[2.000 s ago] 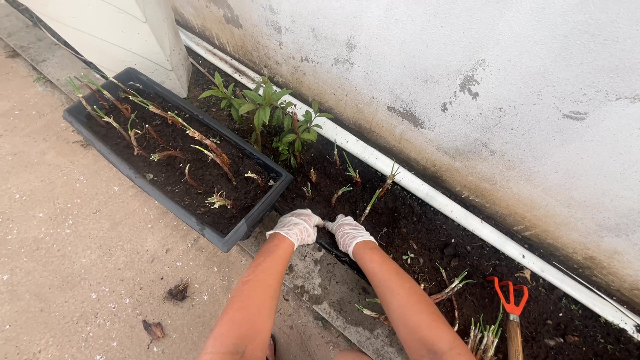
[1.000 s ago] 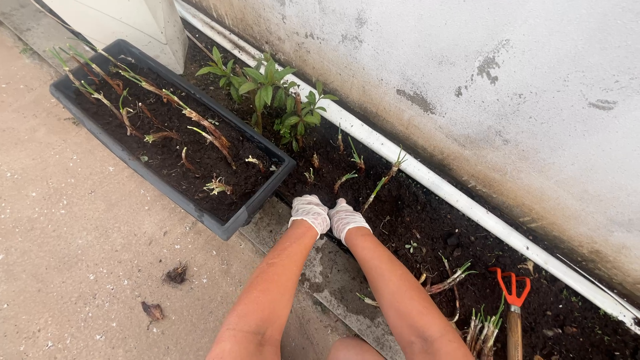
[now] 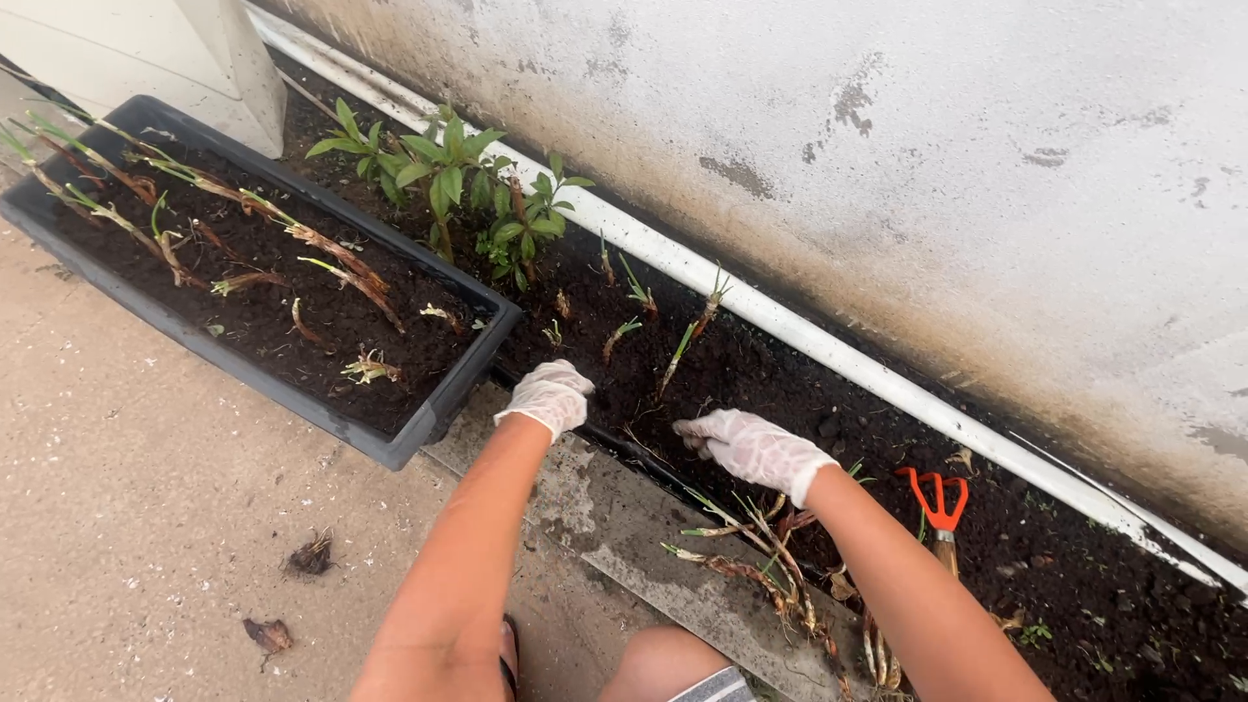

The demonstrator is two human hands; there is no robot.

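Note:
My left hand (image 3: pixel 550 397), in a thin whitish glove, is curled at the near edge of the soil bed, by the corner of the planter box; whether it holds anything is hidden. Just right of it, my gloved right hand (image 3: pixel 752 450) is low over the dark soil (image 3: pixel 770 390), fingers pointing left; its fingertips are partly hidden. Several short plant cuttings with green tips (image 3: pixel 675 359) stand in the bed beyond my hands. Below my right hand lies a loose heap of uprooted stalks (image 3: pixel 770 556). A hand cultivator with orange tines (image 3: pixel 939 499) lies at the right.
A black rectangular planter (image 3: pixel 390 444) of soil and stalks stands at left. Leafy green plants (image 3: pixel 453 171) grow behind it. A white pipe (image 3: pixel 829 351) runs along the stained wall (image 3: pixel 926 146). A concrete curb (image 3: pixel 624 546) borders the bed. Dry clumps (image 3: pixel 312 553) lie on the ground.
My hands were close together at the bed's near edge; now they are apart, with my right hand farther right, over the soil near the loose stalks.

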